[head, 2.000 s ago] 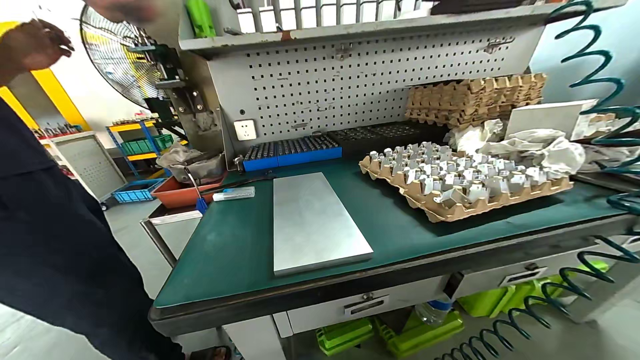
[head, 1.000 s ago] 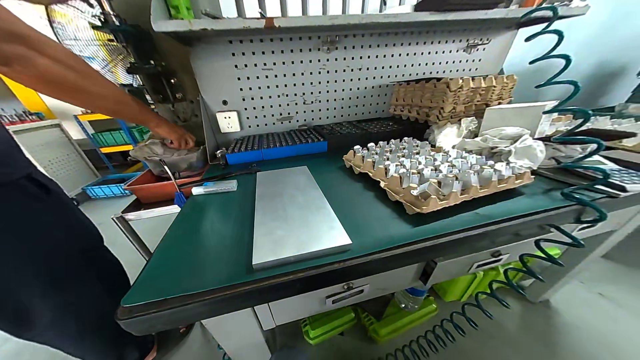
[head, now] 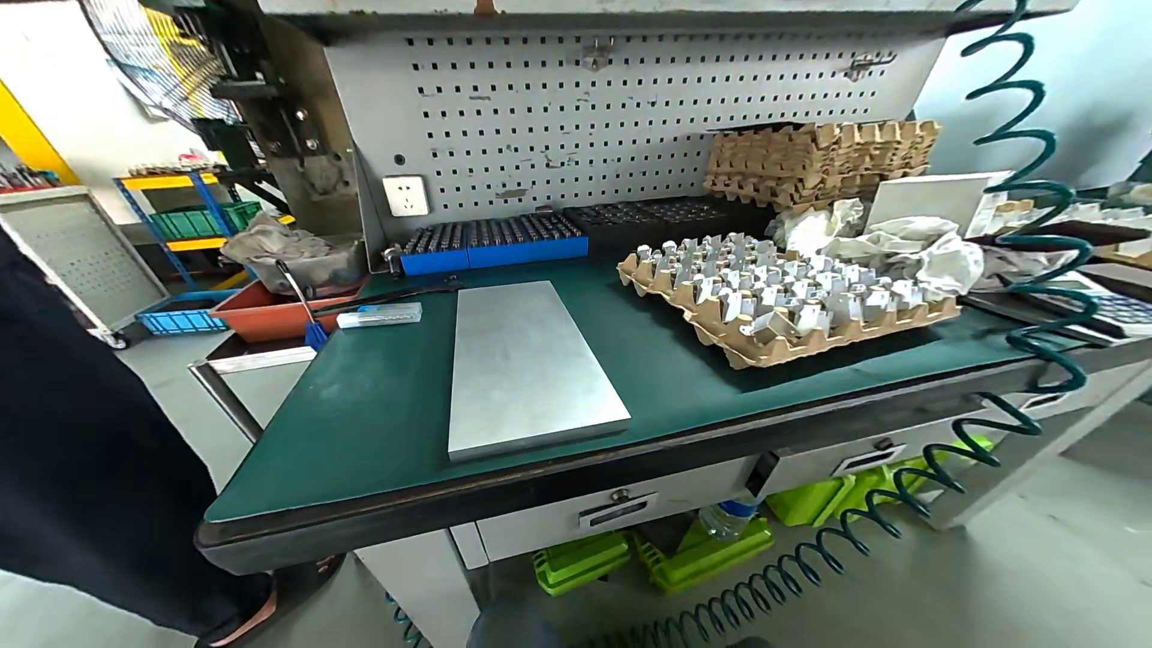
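Neither my left hand nor my right hand is in view. A smooth grey metal plate [head: 531,369] lies flat on the green mat of the workbench [head: 360,432]. Right of it, a brown pulp egg tray [head: 774,346] holds many small silvery metal parts [head: 747,279]. A blue-edged tray [head: 493,255] of small dark pieces stands behind the plate, against the pegboard. Left of the plate lie a white and clear tube-like item [head: 380,314] and a blue brush [head: 310,315].
A red bin [head: 270,310] with a cloth-filled tub stands beyond the bench's left end. Stacked egg trays [head: 819,162] and crumpled white wrapping [head: 909,252] are at the back right. A coiled green air hose [head: 1048,333] hangs at the right. Another person in dark clothes [head: 72,432] stands at the left.
A second ago the other person's arm reached to the cloth in the tub by the red bin; that arm is out of view now. The plate and egg tray have not moved on the bench.
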